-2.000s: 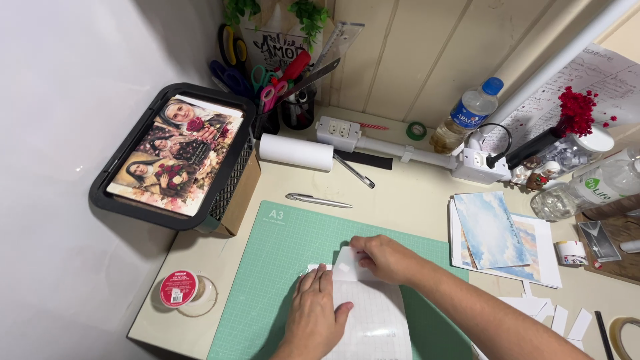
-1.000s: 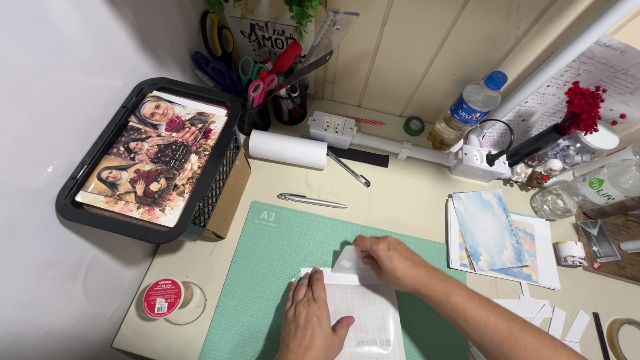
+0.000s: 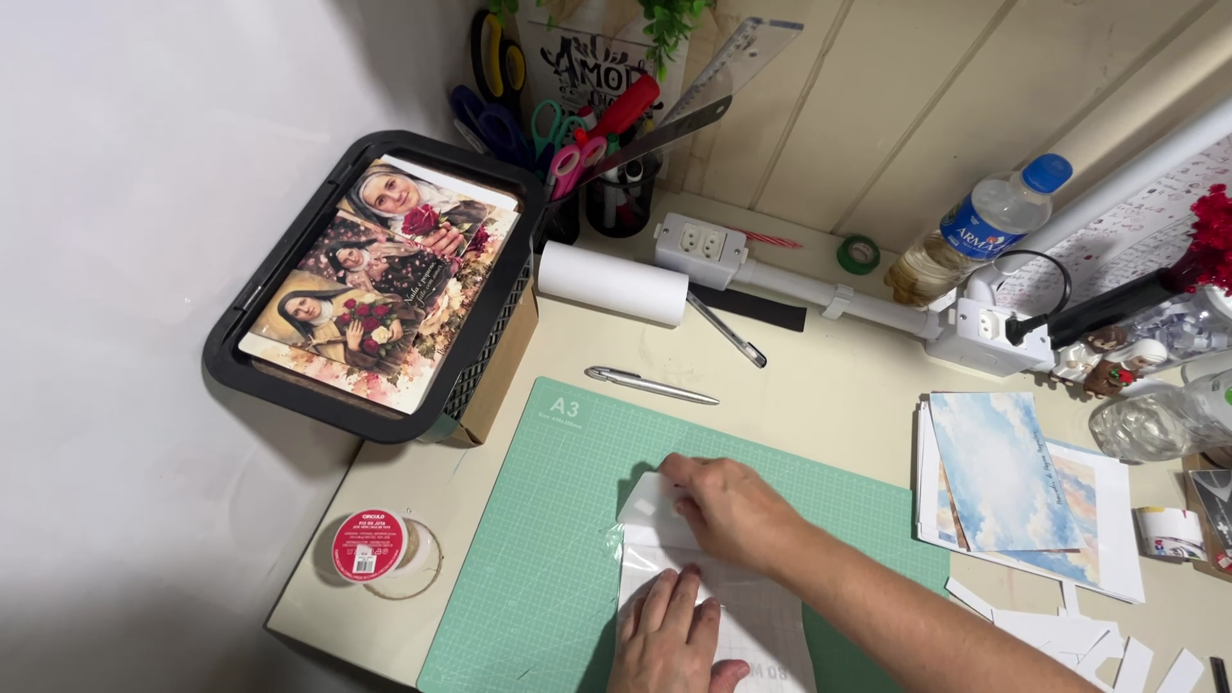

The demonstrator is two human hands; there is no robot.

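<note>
A white sheet with a faint grid and a clear glossy film on it (image 3: pixel 760 616) lies on the green A3 cutting mat (image 3: pixel 539 520). My left hand (image 3: pixel 674 635) rests flat on the sheet, its fingers spread. Just above, my right hand (image 3: pixel 717 505) pinches the sheet's lifted, folded-over top flap (image 3: pixel 647 500) between thumb and fingers. Part of the sheet is hidden under both hands and the right forearm.
A silver pen (image 3: pixel 652 385) and a white paper roll (image 3: pixel 613 284) lie behind the mat. Left stand a black tray of printed pictures (image 3: pixel 221 351) and twine spools (image 3: pixel 369 546). Right are sky-print cards (image 3: pixel 1006 472), paper scraps (image 3: pixel 1054 635) and a bottle (image 3: pixel 972 231).
The sheet's top end is folded over farther up the mat than a second ago, and my right hand holds it there. My left hand stays on the sheet.
</note>
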